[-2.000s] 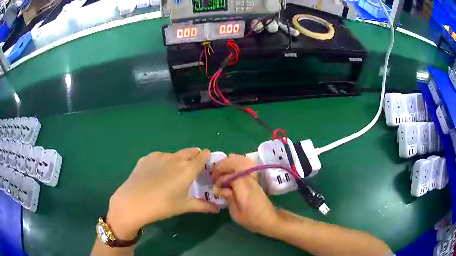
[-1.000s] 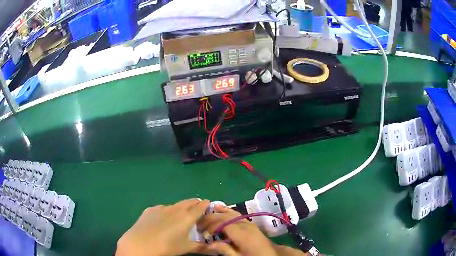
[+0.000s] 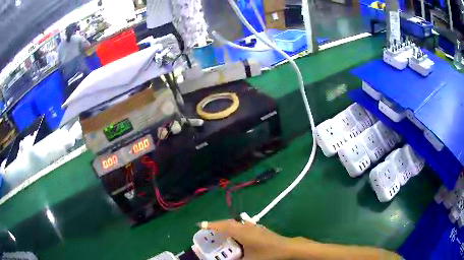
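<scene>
My right hand (image 3: pixel 236 236) is at the bottom centre, its fingers around a white outlet adapter (image 3: pixel 209 245) whose face shows slots and USB ports. The adapter sits at the power strip; the strip is mostly hidden by the hand and the picture's bottom edge. My left hand is not in view. Part of another white unit (image 3: pixel 164 256) shows at the bottom edge. The test lead (image 3: pixel 264 175) lies on the bench by the black stand, its plug pointing right. The dual panel meter (image 3: pixel 127 153) reads 0.00 on both displays.
The black stand (image 3: pixel 239 137) carries the meter, a tape roll (image 3: pixel 218 105) and a bench instrument (image 3: pixel 118 129). A white cord (image 3: pixel 304 96) curves from the strip. Adapter rows (image 3: pixel 356 139) stand right, beside blue sheets (image 3: pixel 417 96) bearing prong-up adapters (image 3: pixel 407 57). A person (image 3: pixel 74 51) is in the background.
The view has swung right. My left hand has left the picture. My right hand has let go of the test lead and is now on the adapter at the strip. Both meter readings dropped to 0.00.
</scene>
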